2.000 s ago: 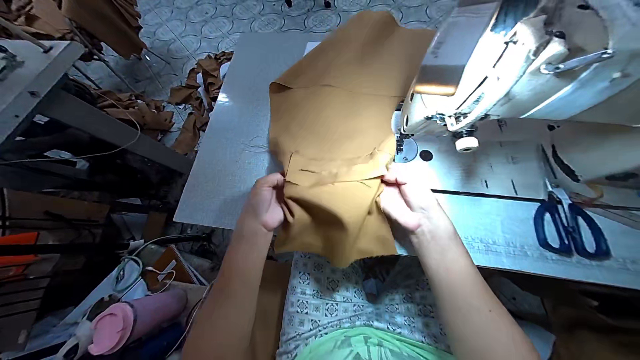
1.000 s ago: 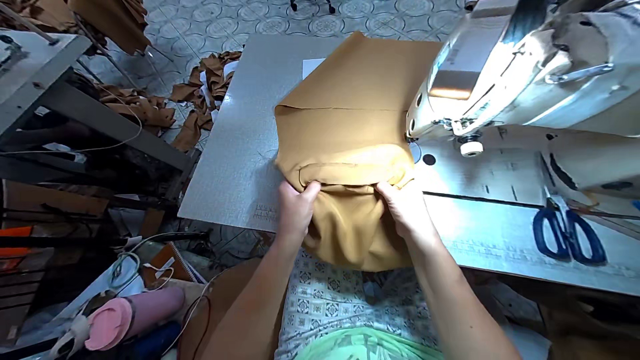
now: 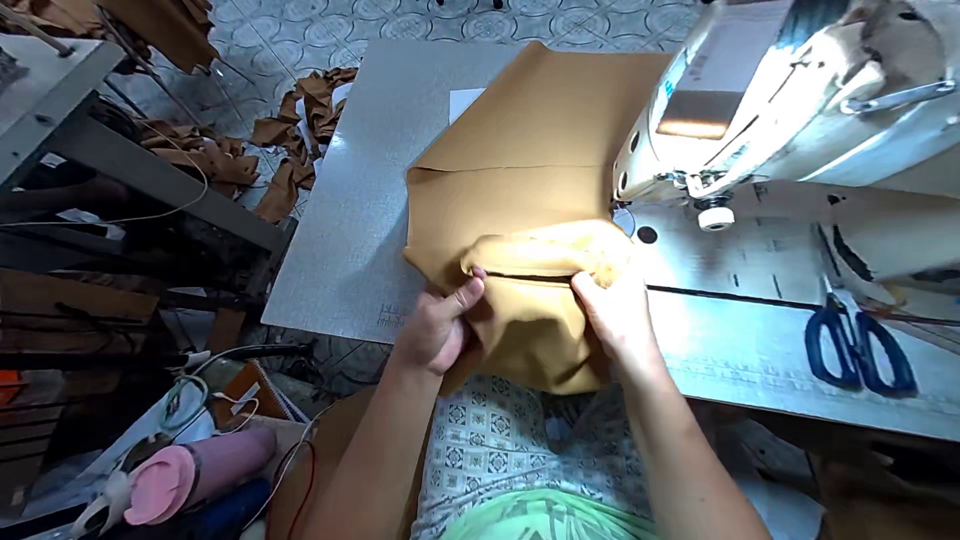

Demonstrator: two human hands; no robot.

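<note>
A tan fabric piece (image 3: 525, 195) lies across the table's front edge, with its lower part hanging over my lap. My left hand (image 3: 442, 322) pinches it at the left end of a slit-like opening, thumb on top. At the opening's right end my right hand (image 3: 611, 311) grips the cloth, thumb on its edge. Some fingers of both hands are hidden by the fabric. The head of a sewing machine (image 3: 780, 105) stands right of the cloth, its needle area close to the fabric's right edge. A folded band of cloth bulges just above the opening.
Dark-handled scissors (image 3: 859, 345) lie on the machine table (image 3: 750, 356) at the right. A sheet of white paper (image 3: 463, 102) shows beneath the fabric. Brown cloth scraps (image 3: 292, 142) lie on the tiled floor. At lower left are a pink bottle (image 3: 202, 472), cables and another table's metal frame (image 3: 172, 172).
Both hands have shifted their hold on the fabric and come closer together than two seconds ago. The seam area between them, flatter before, now bulges around a slit-like opening.
</note>
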